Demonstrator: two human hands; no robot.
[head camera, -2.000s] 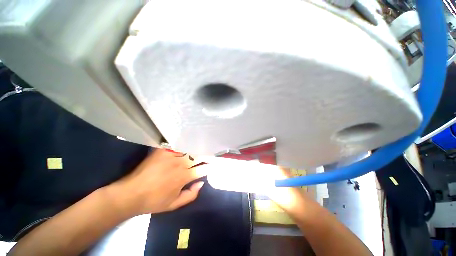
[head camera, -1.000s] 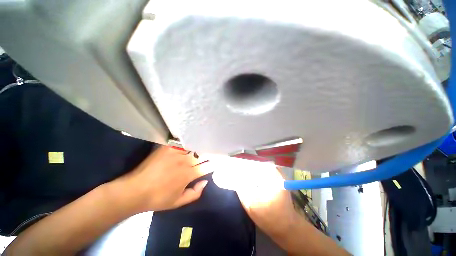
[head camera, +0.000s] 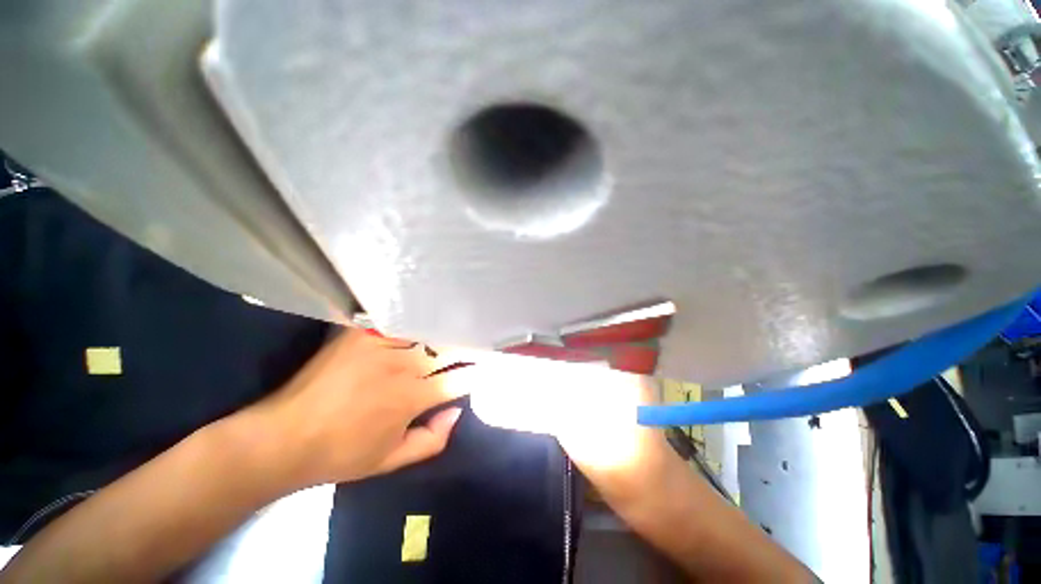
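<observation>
A black cloth panel (head camera: 479, 491) with a small yellow patch (head camera: 416, 537) and a pale zip line along its right edge lies below the machine head (head camera: 708, 171). My left hand (head camera: 371, 399) rests at the panel's upper left, thumb on the cloth, fingertips lost under the head and in white glare (head camera: 548, 399). My right hand (head camera: 616, 439) reaches in from the lower right. Its fingers are washed out by the glare, so its hold cannot be seen.
A large black piece (head camera: 148, 399) with a yellow patch lies at left. A blue hose (head camera: 845, 382) curves at right. A pale plate (head camera: 788, 468) lies right of my right forearm. A dark hanging piece (head camera: 930, 434) is farther right.
The machine head looms larger than two seconds ago. My right hand has moved inward to the panel's upper right edge. My left hand has stayed nearly in place.
</observation>
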